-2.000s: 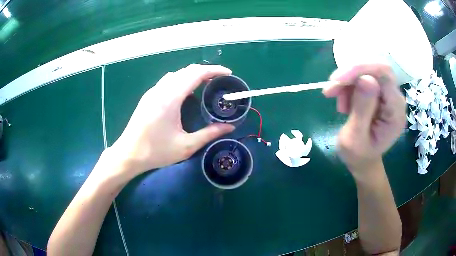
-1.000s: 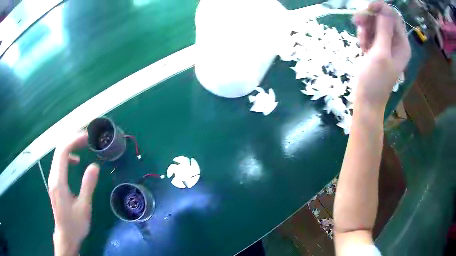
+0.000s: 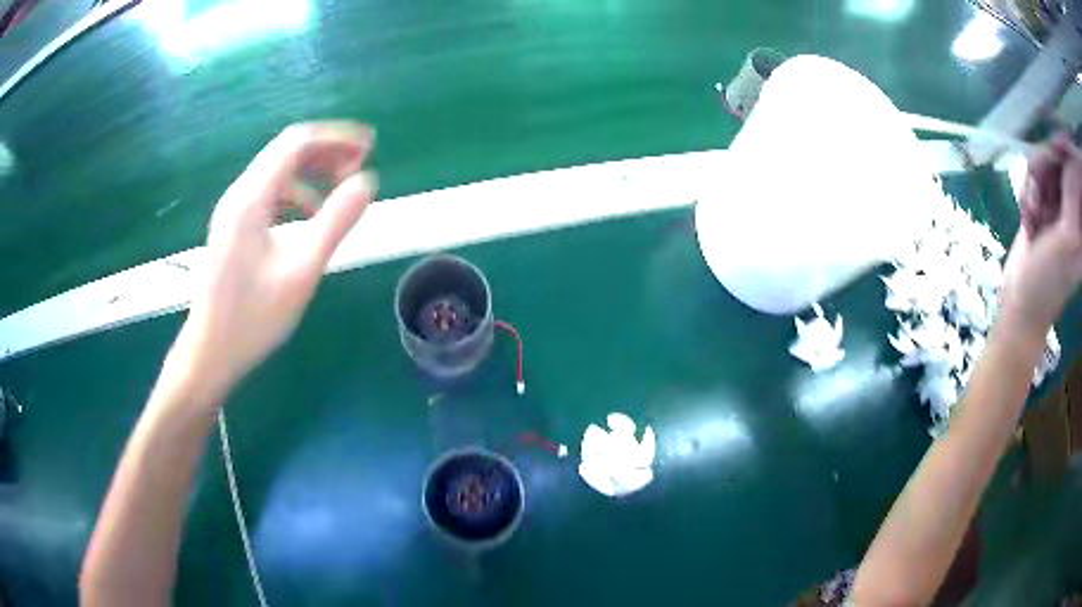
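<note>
Two dark motor housings stand open side up on the green table, the far one (image 3: 444,347) and the near one (image 3: 473,499), each with a short red lead ending in a white plug. A white impeller (image 3: 617,455) lies right of the near housing. My left hand (image 3: 285,237) is raised left of the far housing, empty, with its fingers curled and apart. My right hand (image 3: 1047,225) is at the right edge, partly blurred, pinching the pale stick (image 3: 967,128), which reaches left behind the white tub (image 3: 819,190).
A pile of impellers (image 3: 949,308) lies right of the tub, with one loose impeller (image 3: 818,339) near it. Another housing (image 3: 751,81) stands behind the tub, beyond the pale strip (image 3: 534,209). The table edge curves at the lower right.
My left hand has left the far housing and risen beyond it. My right hand has moved with the stick from over the far housing to the tub's far right side. The view has shifted.
</note>
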